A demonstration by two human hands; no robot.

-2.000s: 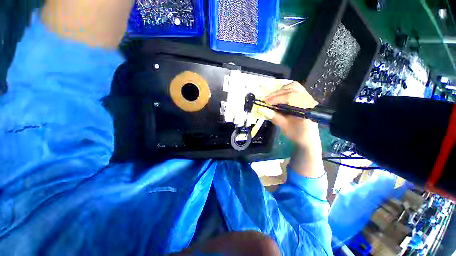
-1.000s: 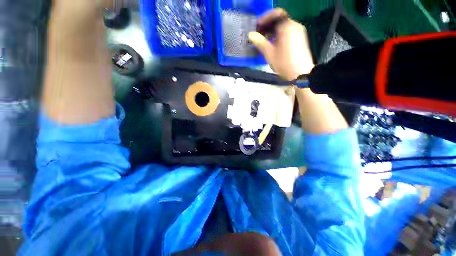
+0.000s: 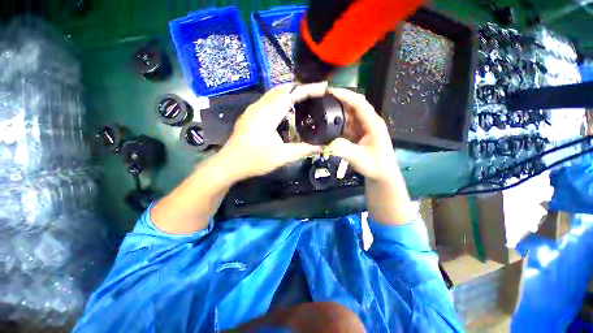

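A black round housing (image 3: 320, 119) is held between my two bare hands above the jig. My left hand (image 3: 263, 133) curves around its left side, fingertips at its top and thumb at its lower edge. My right hand (image 3: 365, 133) holds its right side. The white jig is almost fully hidden beneath; only small pale parts show. A small round cover with a pale centre (image 3: 322, 174) lies just below the hands. The black jig base (image 3: 222, 116) shows partly at the left; the tan ring nest is hidden.
The electric screwdriver (image 3: 351, 32) hangs just above my hands. Two blue bins (image 3: 188, 65) of small metal parts stand behind. A black parts tray (image 3: 458, 117) is at the right. Black sub-assemblies (image 3: 135, 156) lie left; clear blister trays (image 3: 45, 182) are far left.
My left hand has come in from the upper left and my right hand back from the right blue bin. Both now hold a black housing over the jig. The screwdriver hangs higher and further left.
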